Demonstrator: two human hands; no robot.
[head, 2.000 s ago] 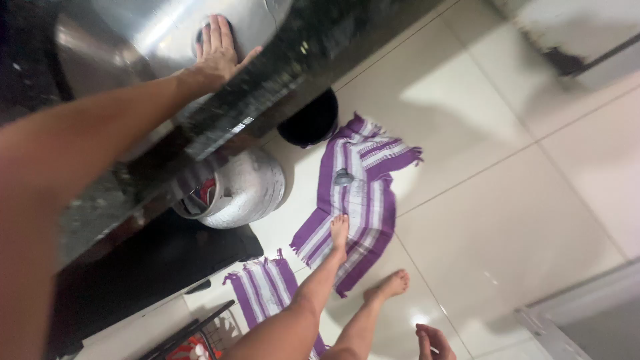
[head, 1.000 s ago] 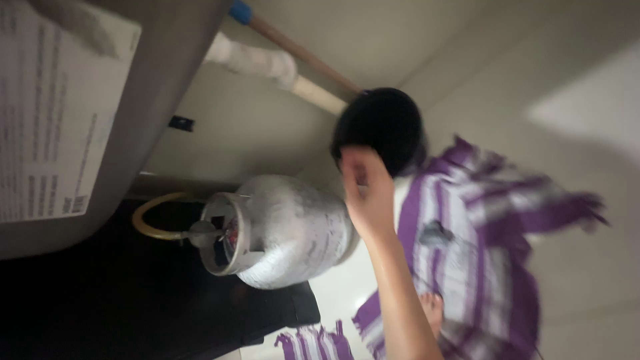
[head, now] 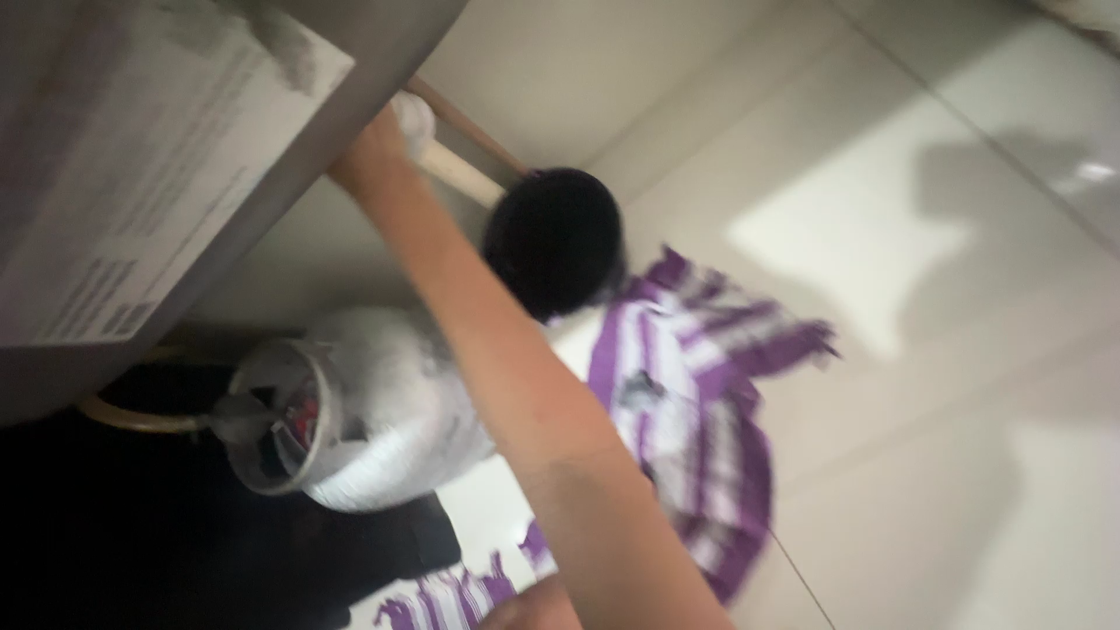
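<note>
My right arm reaches up from the bottom edge, and my right hand (head: 372, 149) is beside the edge of the grey sink underside (head: 376, 70), close to a white drain pipe (head: 413, 122). The fingers are blurred and partly hidden, so whether they hold anything cannot be told. Below the pipe stands a black bucket (head: 556, 241), to the right of my forearm. A silver gas cylinder (head: 394, 411) with a yellowish hose (head: 140, 418) lies left of the forearm in view. My left hand is out of view.
A crumpled purple-and-white striped cloth (head: 674, 385) with a small grey thing (head: 641, 389) on it covers part of the tiled floor (head: 892, 490). Another striped cloth (head: 451, 599) is at the bottom. A wooden stick (head: 472, 131) leans near the bucket. The sink underside bears a printed label (head: 175, 166).
My right hand has moved from in front of the black bucket up and left to the sink's edge. Two seconds ago my left hand was on the metal sink; now it is out of view.
</note>
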